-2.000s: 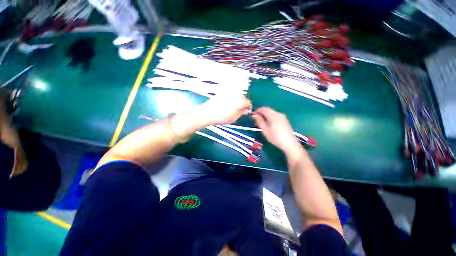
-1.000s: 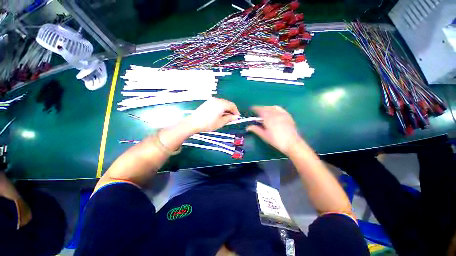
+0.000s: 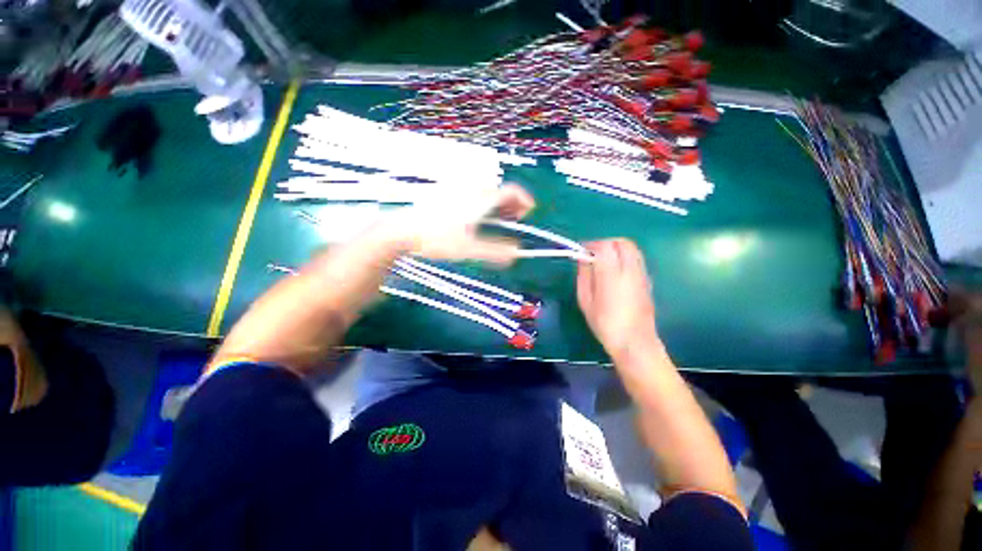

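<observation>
My right hand (image 3: 617,293) pinches the right ends of two white sleeves (image 3: 549,254) above the mat. The sleeves run left to my left hand (image 3: 465,228), which is blurred with its fingers partly spread; whether it grips them cannot be told. Any wires or connector at the pinched ends are hidden by my fingers. Sleeved harnesses (image 3: 458,288) lie on the mat just below my left hand, their red connectors (image 3: 522,340) pointing right. A larger pile of white sleeves (image 3: 377,161) lies behind my left hand.
Unsleeved harnesses (image 3: 538,97) and a shorter sleeve pile (image 3: 614,172) lie at the back. Another wire bundle (image 3: 878,226) lies at right, beside a person's hand (image 3: 966,312). A fan (image 3: 205,59), yellow line (image 3: 256,205) and dark heap (image 3: 129,138) are left; a machine (image 3: 942,140) is far right.
My right hand has closed on the sleeve ends, and two sleeves now show between my hands. My left hand's fingers have spread. The camera view has shifted. A person's hand has appeared at far right.
</observation>
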